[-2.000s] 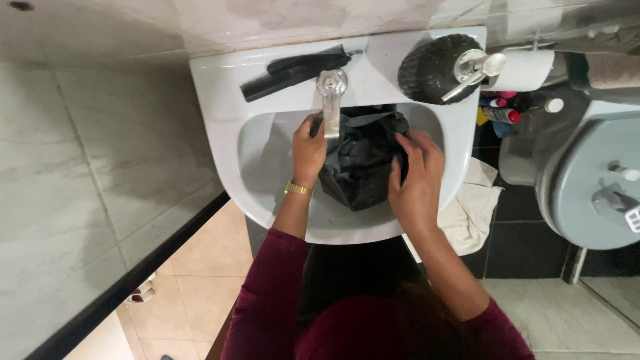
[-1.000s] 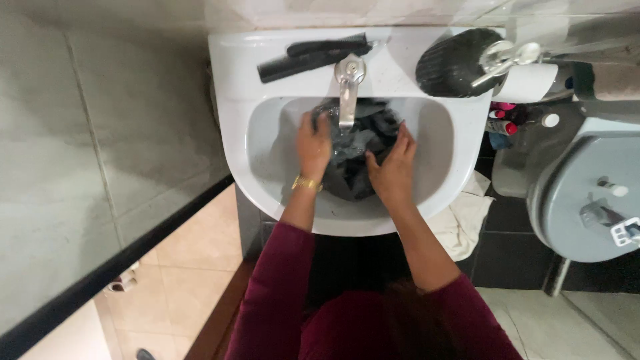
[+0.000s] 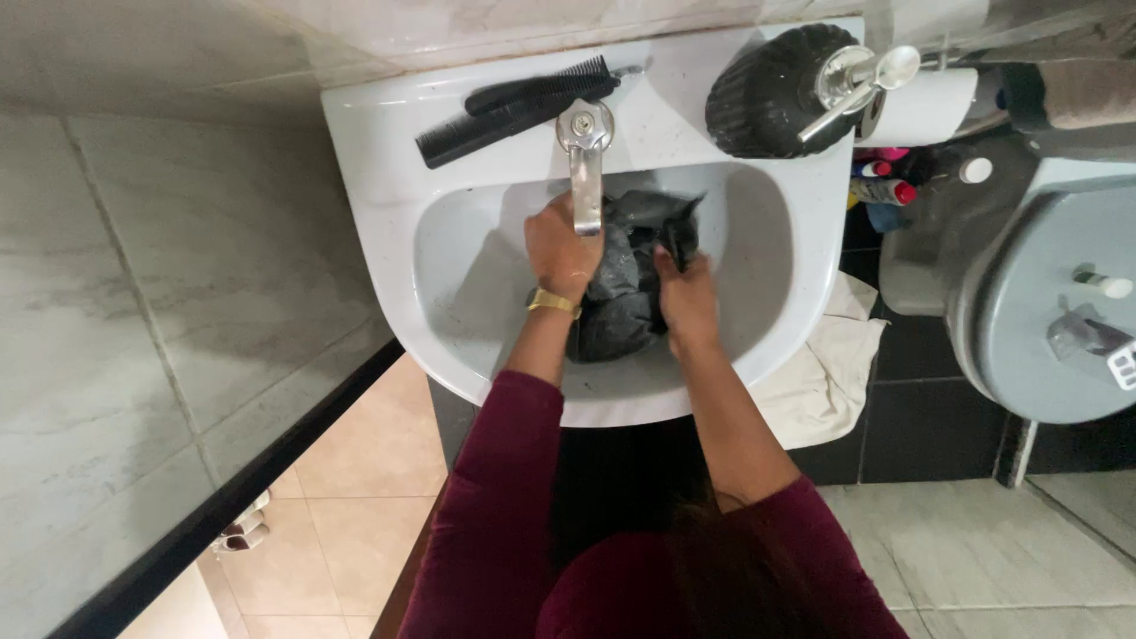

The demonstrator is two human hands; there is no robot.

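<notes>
A wet dark grey cloth (image 3: 621, 324) lies bunched in the white washbasin (image 3: 772, 266), below the chrome tap (image 3: 586, 182). My left hand (image 3: 561, 248), with a gold-coloured watch or bracelet at the wrist, is at the cloth's left side; its fingers are partly hidden beside the spout, so its hold cannot be made out. On the cloth's right side, my right hand (image 3: 689, 297) pinches a raised fold between thumb and fingers, slightly blurred.
Behind the tap, black combs (image 3: 497, 115) lie on the basin ledge. A dark ribbed soap dispenser (image 3: 772, 93) stands at the back right, near a toilet roll (image 3: 927, 106). A pale cloth (image 3: 825, 382) hangs or lies right of the basin, and a closed toilet lid (image 3: 1056, 311) is farther right.
The right hand, spread over the cloth before, now grips a raised fold at its right side. The left hand has moved up close beside the spout. The cloth's shape has changed.
</notes>
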